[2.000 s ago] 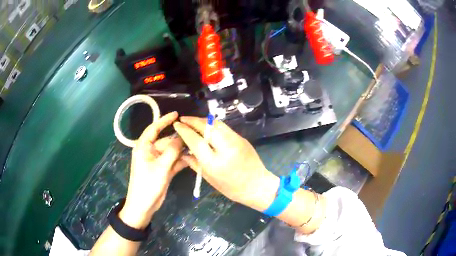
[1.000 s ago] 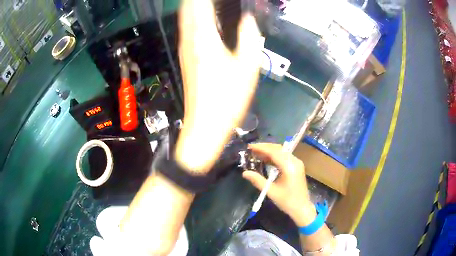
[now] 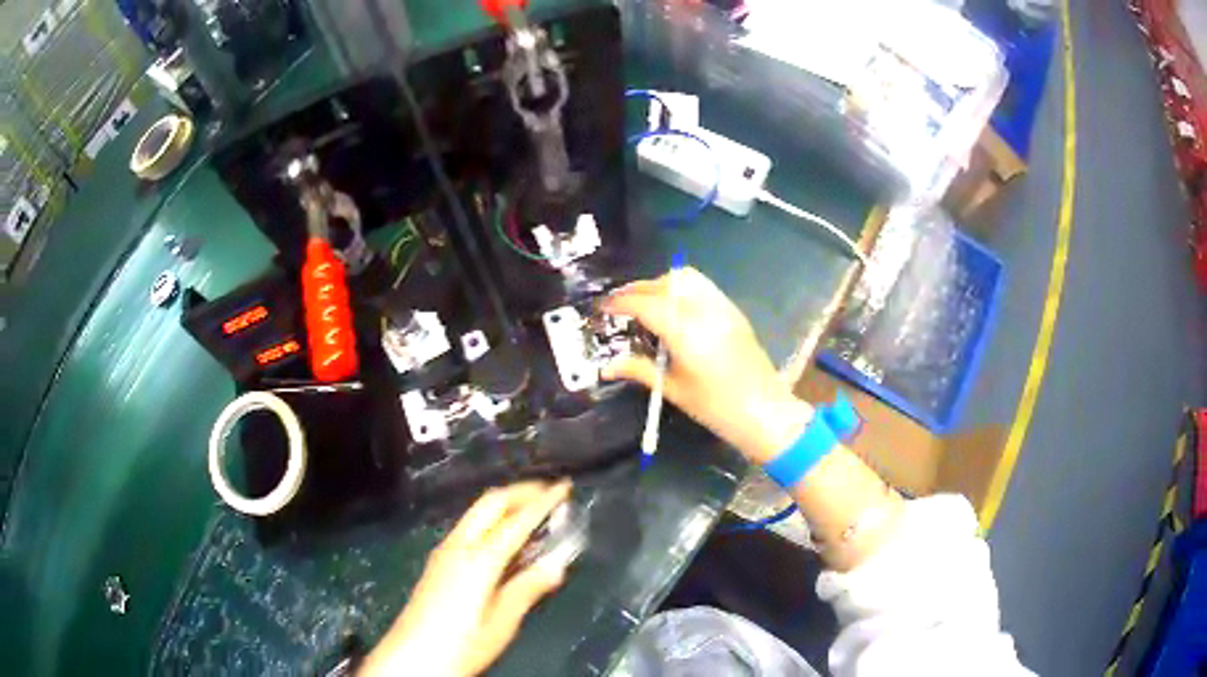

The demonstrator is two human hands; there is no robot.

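The black double test fixture point(image 3: 483, 456) stands in front of me. My right hand point(image 3: 702, 347) has its fingers around a small silver-and-black round module point(image 3: 612, 339) at the right silver nest. A white pen with blue ends point(image 3: 657, 384) sticks out between the same fingers. My left hand point(image 3: 470, 575) is below the fixture's front edge, palm down, with a blurred silvery part point(image 3: 553, 532) at its fingers. The left red clamp handle point(image 3: 328, 318) hangs down. The right red clamp handle point(image 3: 503, 7) points up, cut off by the top edge.
A panel meter with red digits point(image 3: 245, 321) and a cream tape roll point(image 3: 257, 454) are at the fixture's left. A white power strip point(image 3: 702, 165) lies behind right. A blue bin point(image 3: 973, 337) is on the right, beside cardboard. Another tape roll point(image 3: 162, 147) is far left.
My left hand has come down from over the right clamp to below the fixture, and the right clamp handle shows raised. My right hand has moved up and left with the module to the right nest.
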